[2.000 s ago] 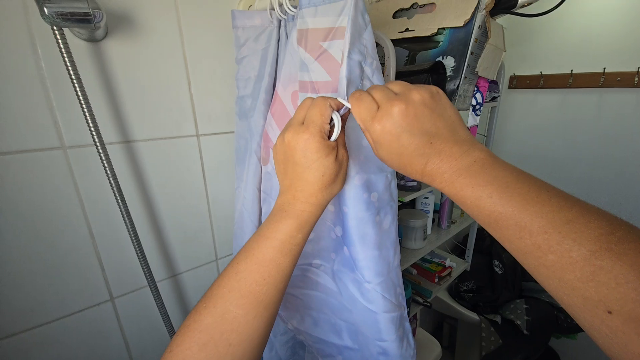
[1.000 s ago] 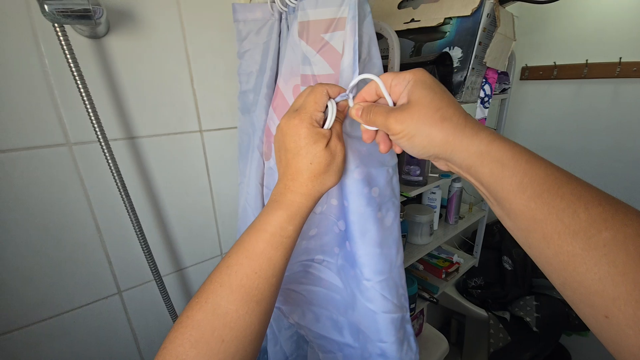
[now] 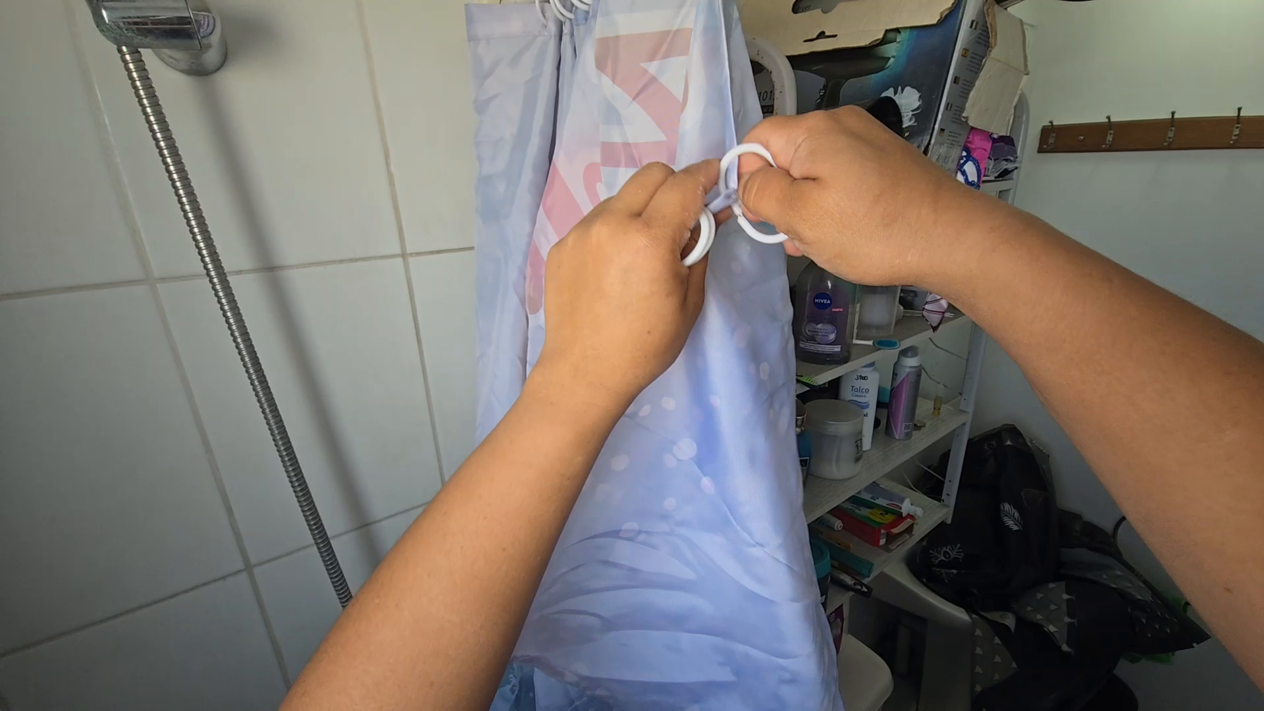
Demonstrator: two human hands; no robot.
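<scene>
A pale blue shower curtain point(image 3: 681, 474) with a pink print hangs in the middle, with white rings at its top left. My left hand point(image 3: 632, 267) pinches the curtain's top edge, and a white plastic ring point(image 3: 700, 237) sits against its fingers. Between both hands, a second white curtain ring point(image 3: 732, 163) has its gap at the right; my right hand point(image 3: 829, 197) grips it with thumb and fingers. This ring meets the curtain's edge at my left fingertips. Whether it passes through an eyelet is hard to tell.
At the left, a metal shower hose point(image 3: 232, 306) hangs from a chrome holder point(image 3: 163, 25) on the tiled wall. Behind the curtain at the right stands a shelf unit point(image 3: 889, 454) with bottles and jars. Dark bags point(image 3: 997, 523) lie low at the right, below a wooden hook rail point(image 3: 1165, 132).
My right hand has turned, and the ring in it, mostly hidden two seconds ago, now shows between my hands. My left hand keeps its hold on the curtain's edge.
</scene>
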